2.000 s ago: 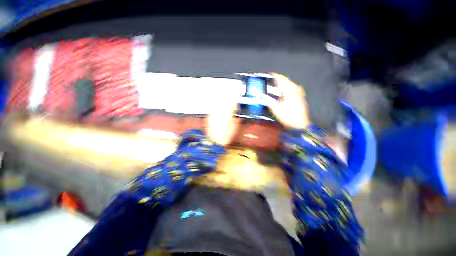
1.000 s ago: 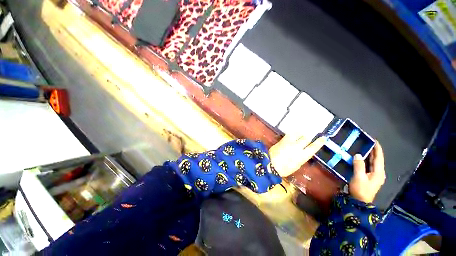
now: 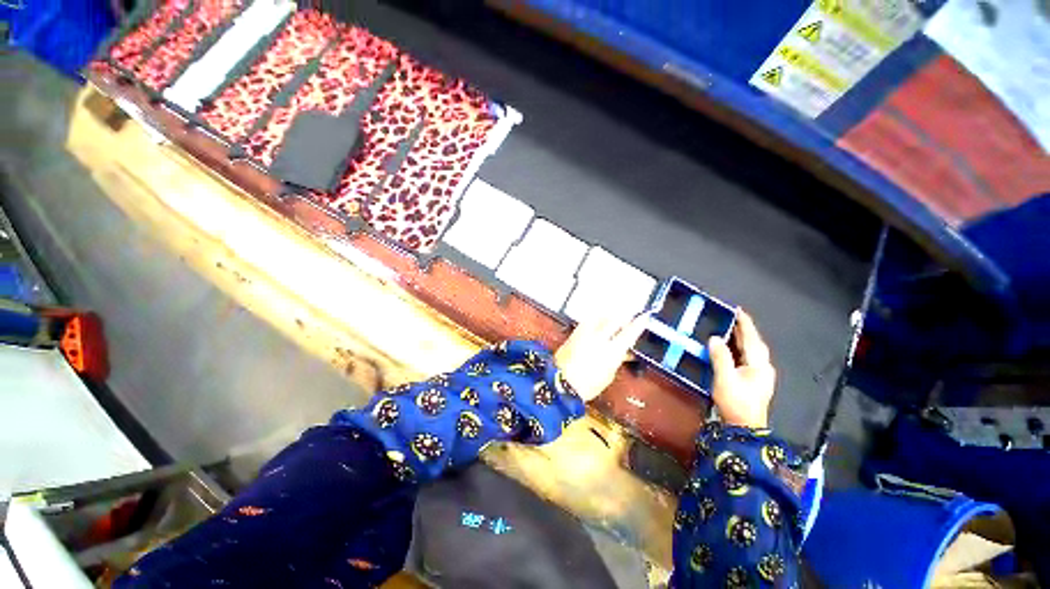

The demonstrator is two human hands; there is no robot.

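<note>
The cutting die, an open rectangular frame with a blue cross brace, lies on the black sheet material near its front edge. My right hand grips the die's right side, thumb on top of the frame. My left hand lies at the die's left side with its fingertips at the frame; whether it grips it is hard to tell. White rectangles form a row left of the die, the nearest partly covered by my left hand.
Leopard-print material lies left, with a dark patch on it. A red-brown board edge and wooden front rail run along the front. The blue press beam crosses above. A blue bin stands lower right.
The view has shifted, showing more of the press beam and leopard-print material. Both hands remain at the die, which sits in the same place beside the white row.
</note>
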